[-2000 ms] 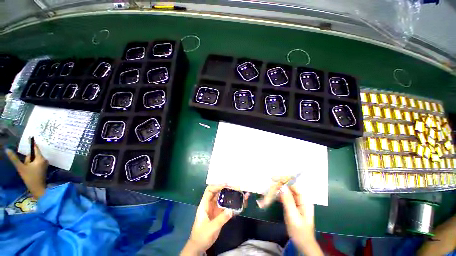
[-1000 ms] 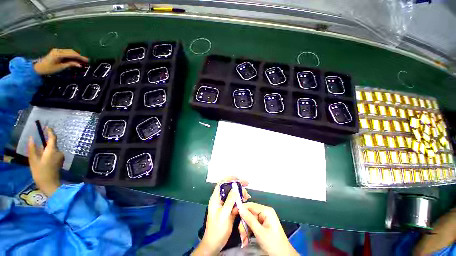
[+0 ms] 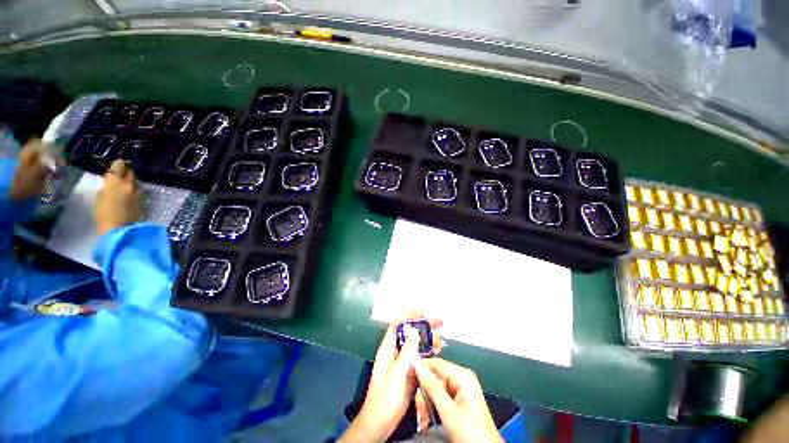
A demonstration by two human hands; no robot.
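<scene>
My left hand point(image 3: 390, 381) holds a black watch housing point(image 3: 422, 336) with a silver rim, open side up, at the near edge of the white paper sheet point(image 3: 476, 290). My right hand point(image 3: 457, 396) is against the left, its fingertips at the housing's lower edge. A thin tool, perhaps tweezers, shows faintly below the right fingers; its tip is too small to make out. The black foam tray point(image 3: 493, 227) lies beyond the paper, with housings in its pockets; its back left pocket holds none.
Stacked foam trays point(image 3: 324, 238) with housings stand at left. A clear blister tray point(image 3: 636, 333) with yellow-gold pieces lies right, a wire spool point(image 3: 715, 391) near it. A neighbour's blue sleeves point(image 3: 147, 268) and hands work at far left by another black tray point(image 3: 164, 164).
The view has shifted, so the bench things appear further right and lower. My hands stay together at the housing. The neighbour's hands have moved, one now over the near side of their tray.
</scene>
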